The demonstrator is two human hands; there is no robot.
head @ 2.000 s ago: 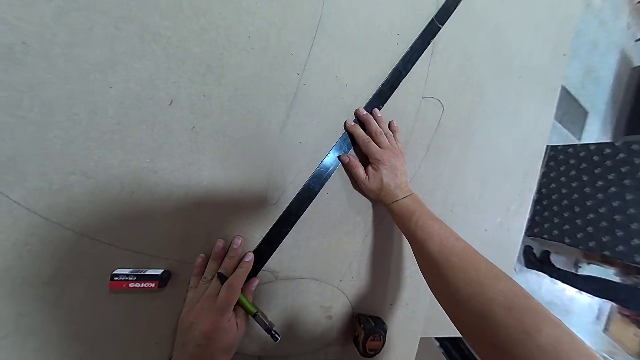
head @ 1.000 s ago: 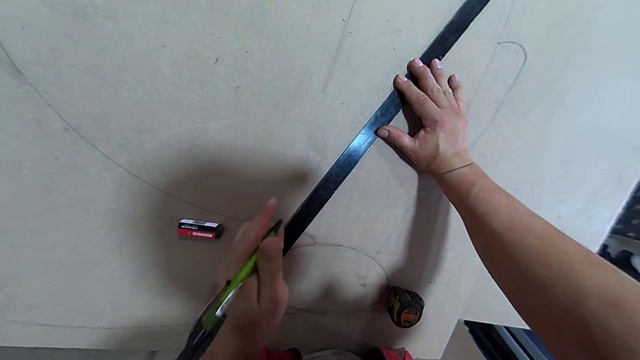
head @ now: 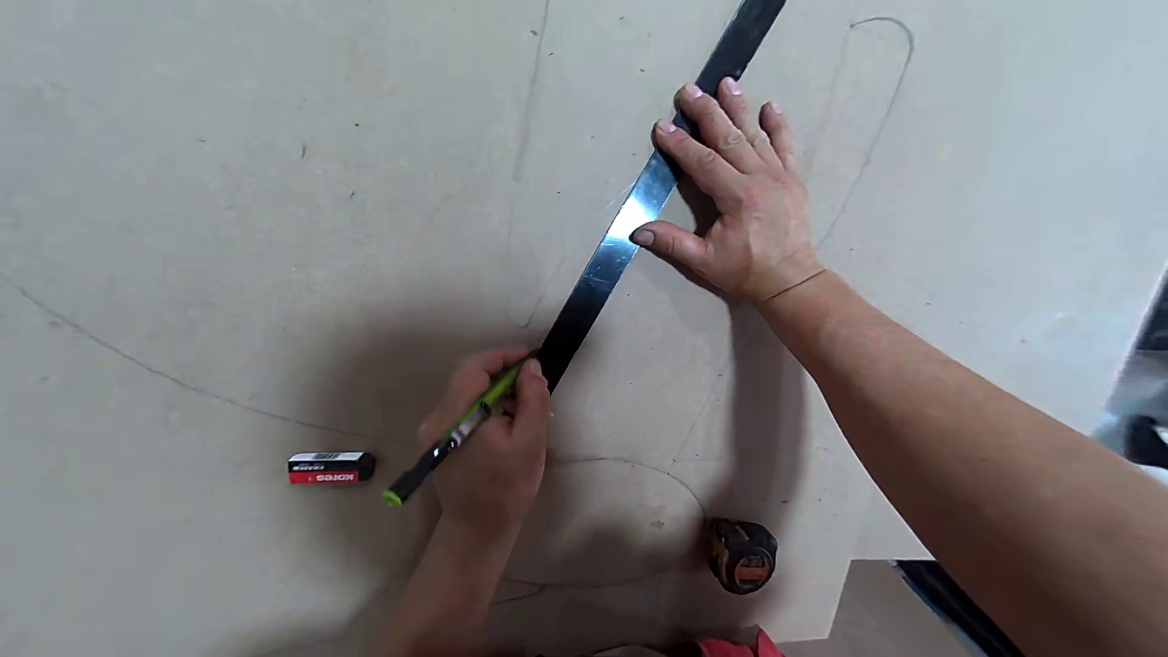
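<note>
A dark, shiny metal straightedge point(head: 593, 274) lies diagonally on a pale sheet point(head: 274, 228) that bears drawn pencil lines. My right hand point(head: 744, 196) presses flat on the strip with its fingertips, the fingers spread and the thumb at its near edge. Pinched in my left hand point(head: 493, 438) is a green and black pen or mechanical pencil point(head: 470, 424), its tip end at the left edge of the straightedge near its lower end. The fingers partly hide the tip.
A red, white and black eraser point(head: 330, 468) lies left of my left hand. At the lower right, a black and orange tape measure point(head: 742, 556) sits near the sheet's edge. Dark objects show beyond the sheet at the right, and red cloth at the bottom.
The pencil, first under my left hand lying on the sheet, is now held in writing grip at the straightedge. My right hand stays on the straightedge. The view has shifted.
</note>
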